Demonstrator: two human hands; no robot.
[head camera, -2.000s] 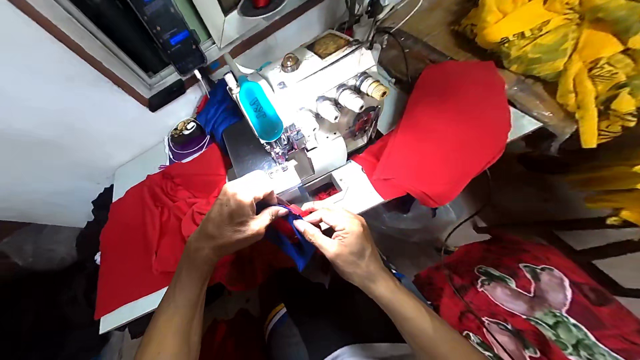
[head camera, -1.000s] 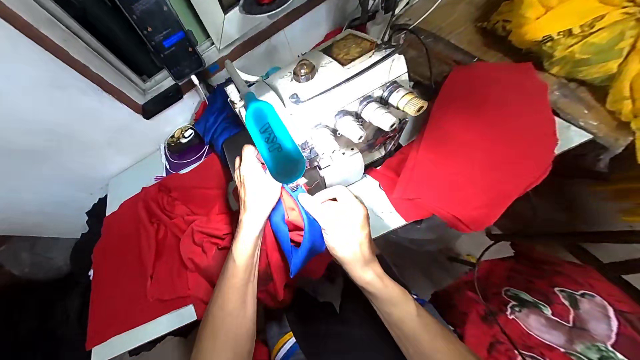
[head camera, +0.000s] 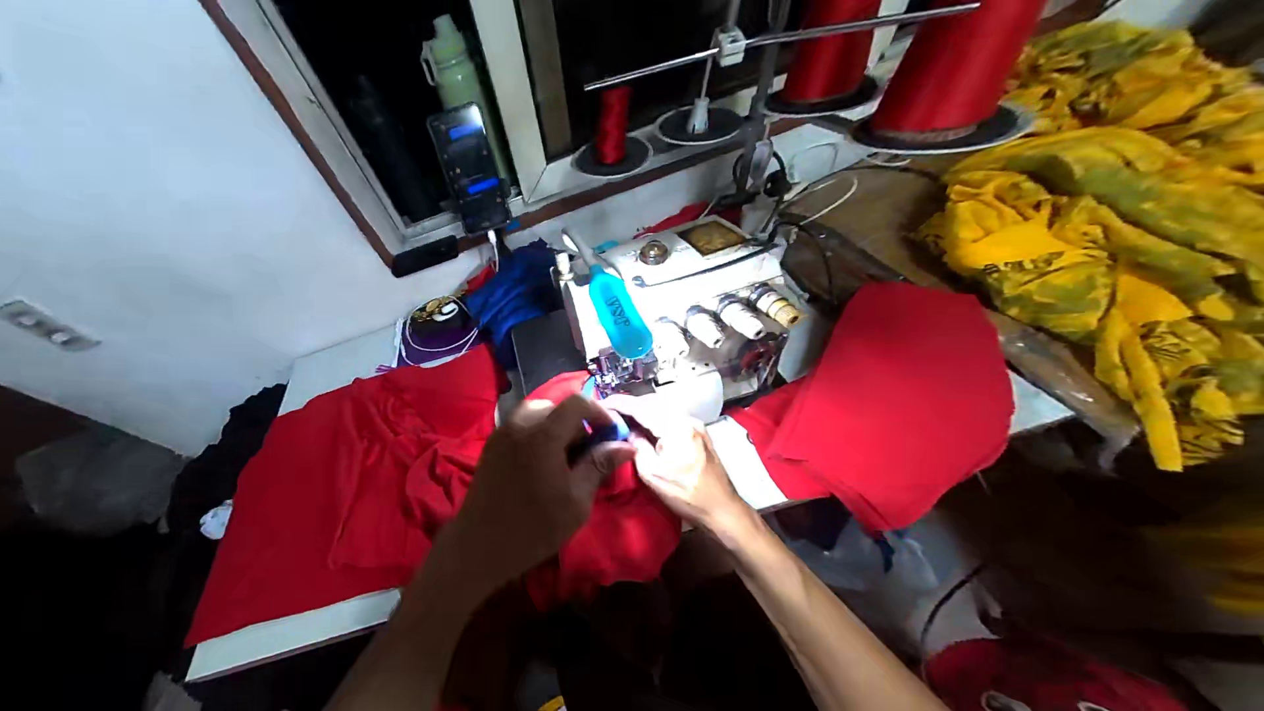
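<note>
My left hand and my right hand meet just in front of the presser foot area of a white overlock sewing machine. Between the fingers of both is a small, blurred piece of blue fabric. Red fabric hangs below the hands and also shows beside the needle area. A teal guard or lamp cover sits over the machine's front. Left of the machine, a heap of red fabric lies on the white table. Another red fabric piece drapes over the table's right side.
Large red thread cones and a small red spool stand behind the machine. A phone leans at the window. Yellow patterned fabric is piled at right. Dark blue fabric lies beside the machine.
The view has shifted, now showing the thread cones. The blue fabric that hung spread below my hands a second ago is now mostly bunched or hidden between my fingers.
</note>
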